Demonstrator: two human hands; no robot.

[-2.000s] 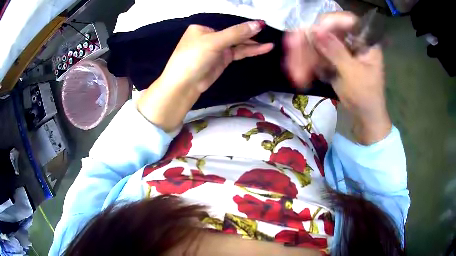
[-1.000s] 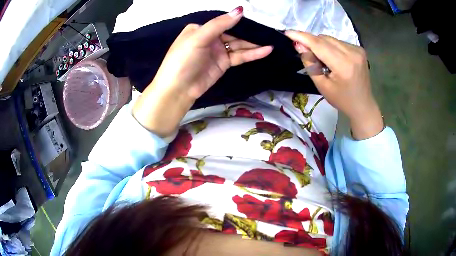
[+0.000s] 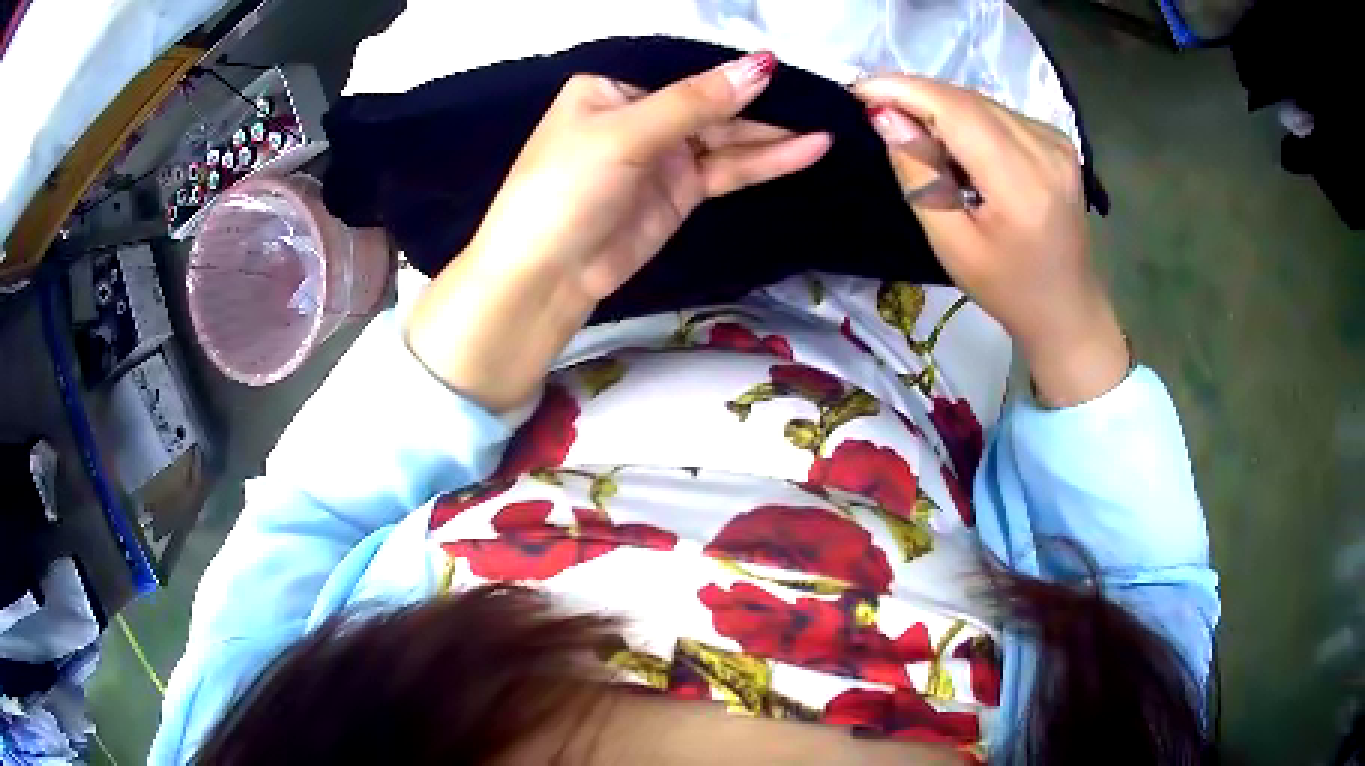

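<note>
A black garment piece [image 3: 434, 165] lies across the lap, with white fabric [image 3: 958, 45] showing beyond its far edge. My left hand [image 3: 629, 180] holds the far edge of the black cloth, with thumb and fingers at the fold. My right hand [image 3: 1003, 195] pinches the same edge to the right with thumb and forefinger. Small scissors [image 3: 940, 193] sit in my right hand, with the blades showing under the fingers. No needle or thread can be made out.
A pink waste basket [image 3: 255, 285] stands at the left, beside a grey box of round dark-and-red items [image 3: 225, 168]. A white-covered table [image 3: 75, 90] is at the upper left. Dark items [image 3: 1302, 90] lie at the upper right over the green-grey floor [image 3: 1257, 389].
My right hand was blurred and raised off the cloth, then came back to its far edge. My left hand has shifted only slightly. The scissors stayed in my right hand.
</note>
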